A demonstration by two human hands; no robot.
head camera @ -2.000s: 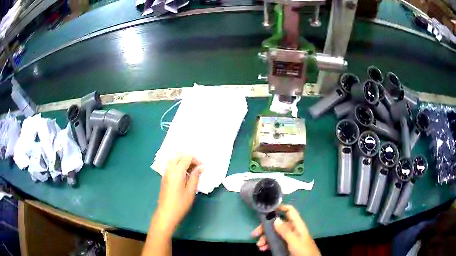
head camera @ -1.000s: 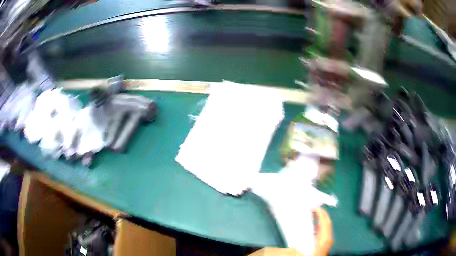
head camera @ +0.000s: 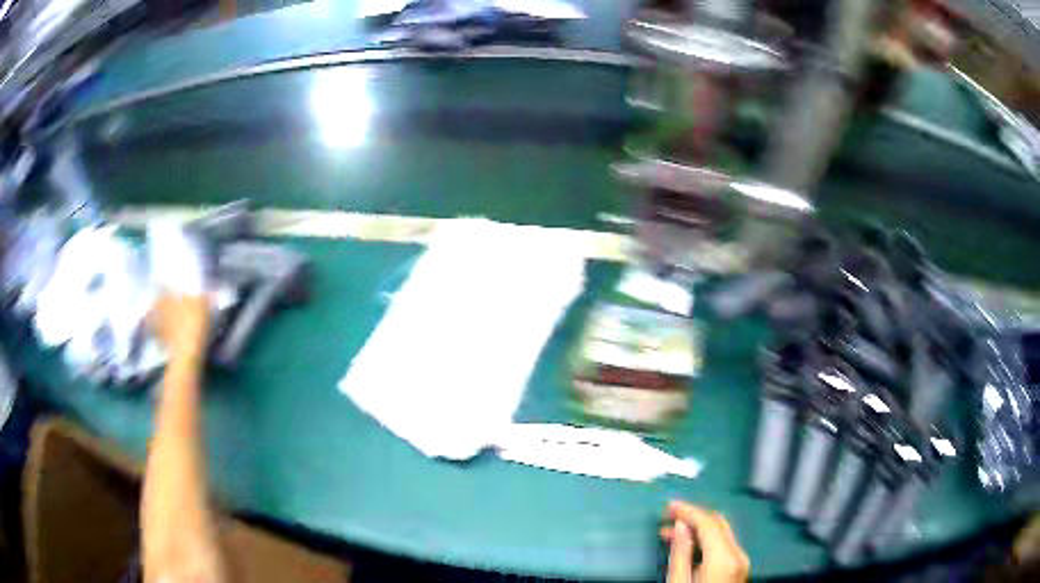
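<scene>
My left hand (head camera: 183, 325) is at the far left, blurred, shut on a white-wrapped housing (head camera: 177, 260) at the edge of the white-wrapped pile (head camera: 91, 302). My right hand (head camera: 707, 549) is at the bottom edge, partly cut off, empty with fingers loosely bent. A flat stack of white sheets or sleeves (head camera: 468, 336) lies mid-bench. A narrow white strip (head camera: 593, 452) lies between it and my right hand, before the press base (head camera: 636, 364). The press head (head camera: 675, 211) stands above the base, blurred.
Bare grey housings (head camera: 257, 296) lie beside the wrapped pile. Many more (head camera: 844, 387) are piled right of the press, with shiny clear plastic (head camera: 1004, 410) beyond. The dark green conveyor (head camera: 456, 148) runs behind the bench. An open carton (head camera: 80, 501) stands below left.
The white-wrapped piece has gone from the front of the press to the far left with my left hand. My right hand has let go of it. The white strip shows uncovered again.
</scene>
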